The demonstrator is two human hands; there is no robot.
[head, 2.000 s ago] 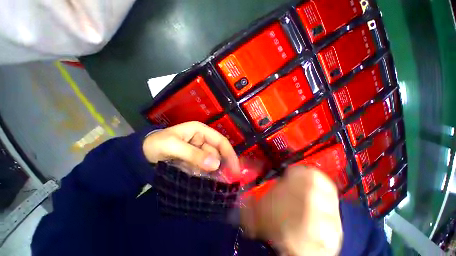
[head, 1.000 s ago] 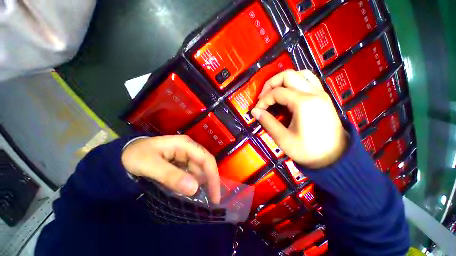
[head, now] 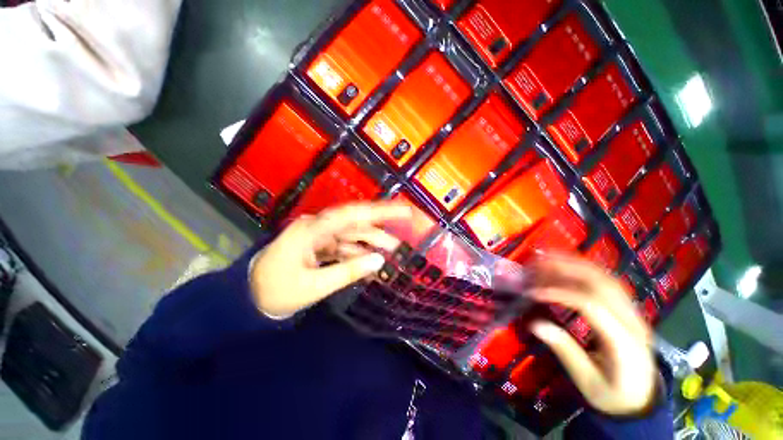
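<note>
The gridded sheet of small dark parts [head: 438,311], in shiny clear film, is held low in front of me. My left hand [head: 330,253] pinches its upper left corner, beside a few dark squares. My right hand [head: 592,331], blurred, is at the sheet's right end with thumb and fingers apart; whether it grips the film is unclear. Behind lies a black tray [head: 346,131] with rows of red covers. One red cover [head: 418,99] shows white print and a small dark oblong near its lower end. The sheet and hands hide part of the tray.
The tray lies on a dark green surface [head: 225,77]. Pale fabric [head: 77,77] of another person is at upper left. A black flat object [head: 50,365] is at lower left. A yellow and blue fan [head: 730,408] and a pale metal support [head: 745,314] are at lower right.
My right hand has left the red cover in the tray and come down to the sheet's right end. My left hand has shifted right and up with the sheet, which is now more spread out.
</note>
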